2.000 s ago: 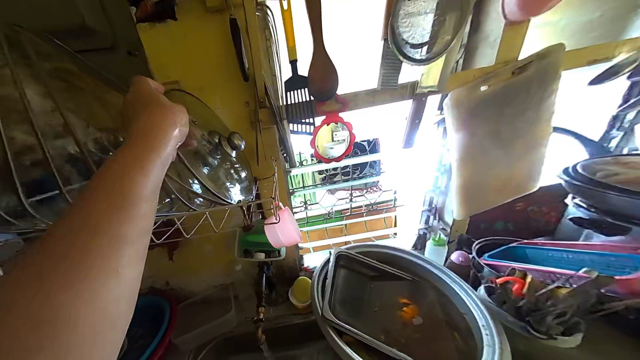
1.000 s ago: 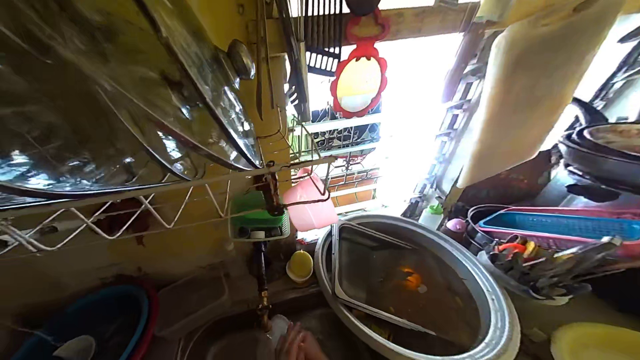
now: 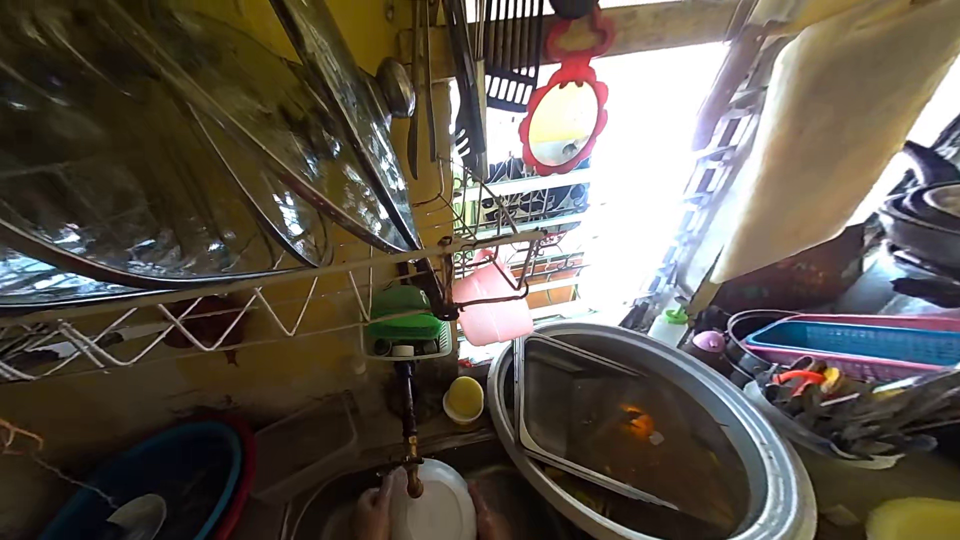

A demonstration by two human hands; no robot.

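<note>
A white plate (image 3: 439, 506) is held between my two hands under a brass faucet (image 3: 412, 469), at the bottom edge of the view. My left hand (image 3: 373, 511) grips its left rim; my right hand (image 3: 487, 517) is at its right rim, partly cut off by the frame. To the right stands a large round metal basin (image 3: 784, 480) of murky water, with a clear rectangular tray (image 3: 525, 390) and something orange in it.
Glass lids (image 3: 300, 172) lean on a wire rack (image 3: 277, 307) at upper left, with a pink cup (image 3: 491, 307) by its end. Blue and red basins (image 3: 236, 457) stand lower left. A cutting board (image 3: 832, 142), a blue basket (image 3: 862, 337) and a bowl of utensils are at right.
My left arm, earlier raised at the lid rack, is now down at the faucet. Both hands now hold the white plate. The view has moved closer to the rack and sink.
</note>
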